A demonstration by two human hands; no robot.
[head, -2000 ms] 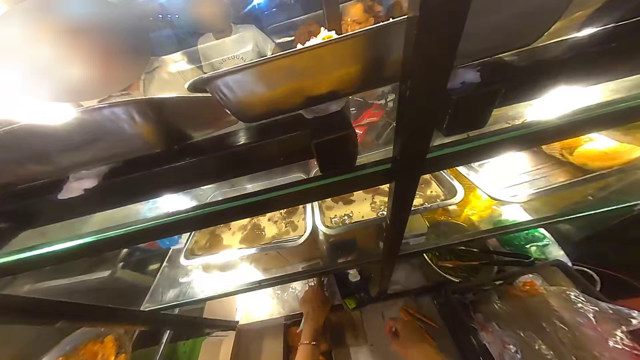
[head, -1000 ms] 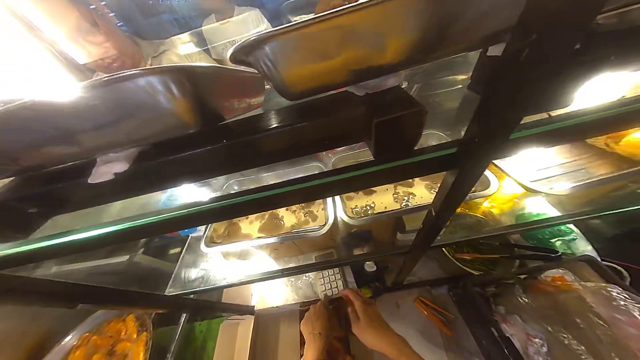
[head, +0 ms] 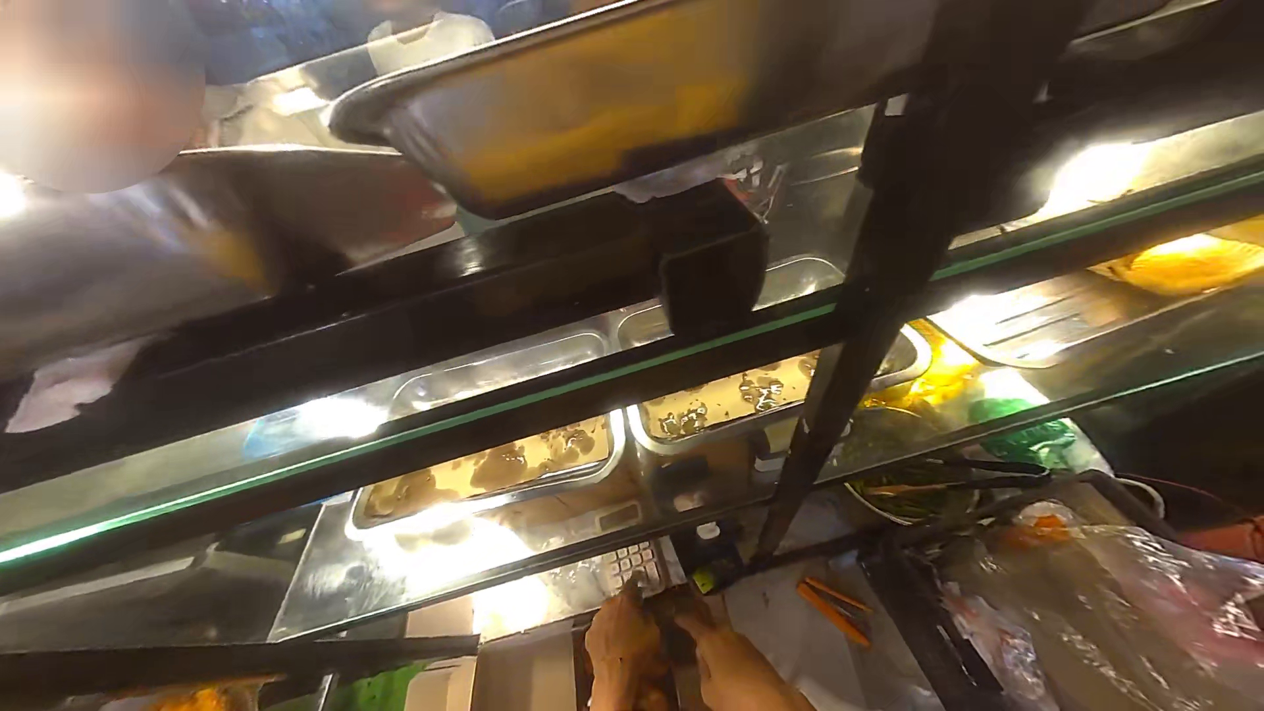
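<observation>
At the bottom middle, my left hand (head: 622,642) is just below a white calculator (head: 633,567), its fingertips near the keys. My right hand (head: 726,652) lies close beside it on the right, fingers pointing up toward a small dark object. Whether either hand holds something is hidden by blur and shadow. An orange-handled tool (head: 834,610) lies to the right on the pale counter surface. Left of the hands is an open cardboard box (head: 523,676).
Glass shelves on a black metal frame (head: 839,395) cross the view above the hands. Behind stand metal trays (head: 494,474) of food in pale sauce. A bowl of greens with tongs (head: 908,474) and clear plastic bags (head: 1116,602) are at right. Large metal trays (head: 592,109) sit overhead.
Two seconds ago my right hand was at the orange tool; it then moved left to beside my left hand. The tool now lies on the counter.
</observation>
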